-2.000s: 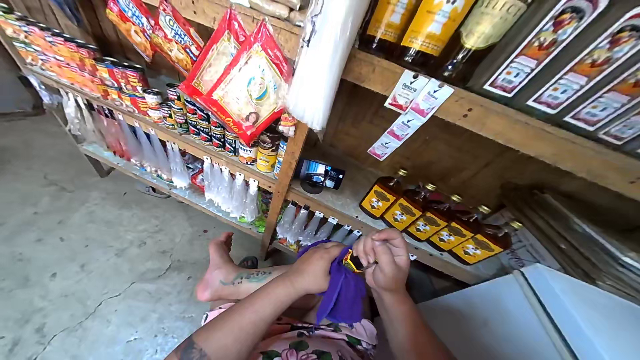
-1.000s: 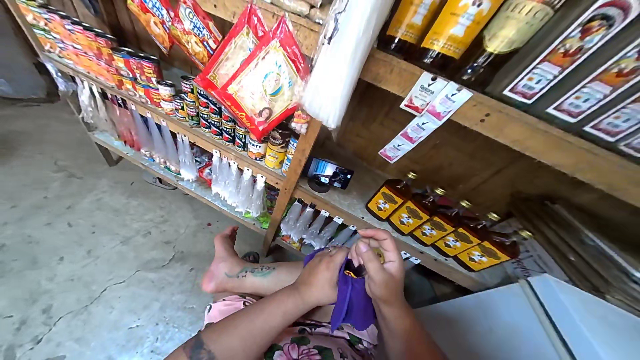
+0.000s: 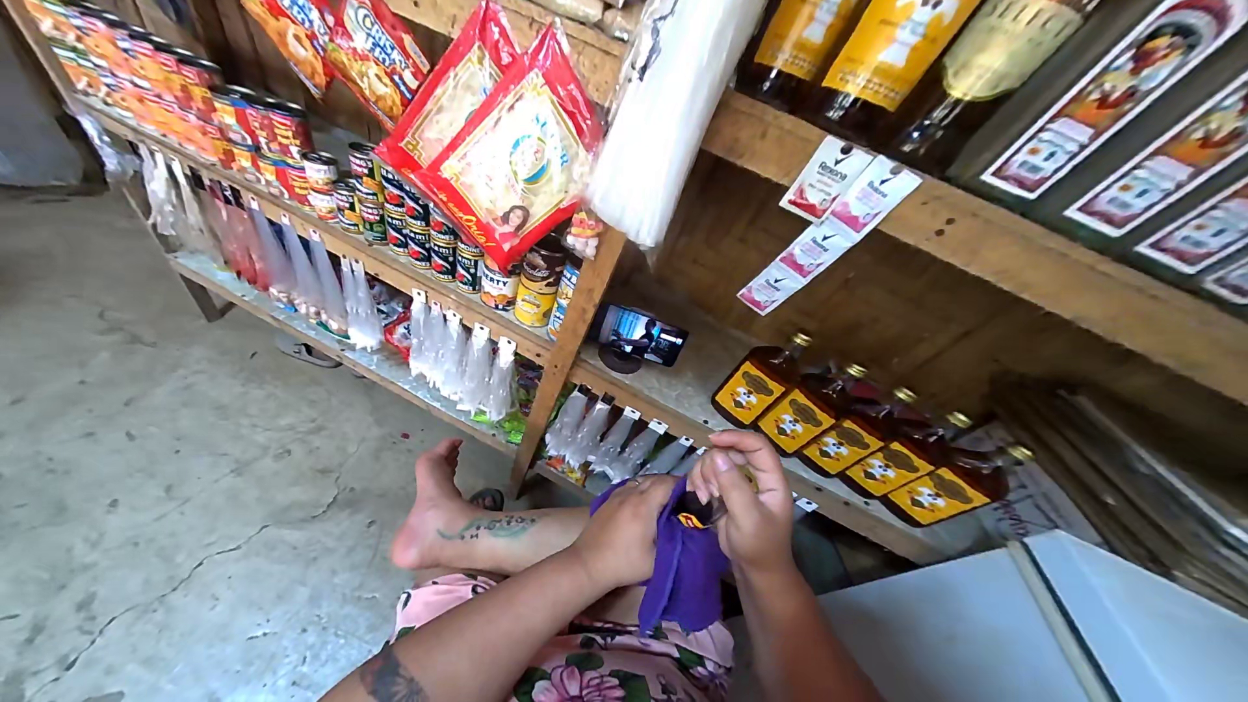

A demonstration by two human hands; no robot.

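Observation:
Over my lap, my left hand [image 3: 624, 531] grips a purple cloth [image 3: 682, 575] wrapped around a small dark bottle [image 3: 696, 509] with a yellow label, mostly hidden by cloth and fingers. My right hand [image 3: 749, 492] is closed around the bottle's upper end, its thumb and fingers near the yellowish cap. Just beyond my hands, a row of several flat dark bottles [image 3: 838, 444] with yellow labels stands on the shelf. The cloth hangs down over my floral clothing.
A wooden shelf [image 3: 975, 253] holds larger bottles overhead. Left of it are stacked cans [image 3: 419, 229], hanging plastic packs [image 3: 468, 361] and red-edged packets [image 3: 517, 146]. A phone [image 3: 642, 334] stands on the middle shelf. A white box-like surface [image 3: 955, 624] lies at my right. My bare leg [image 3: 507, 531] rests bent.
My right hand's fingers have shifted around the upper end of the bottle. Both hands stay together at the cloth. The view has moved slightly.

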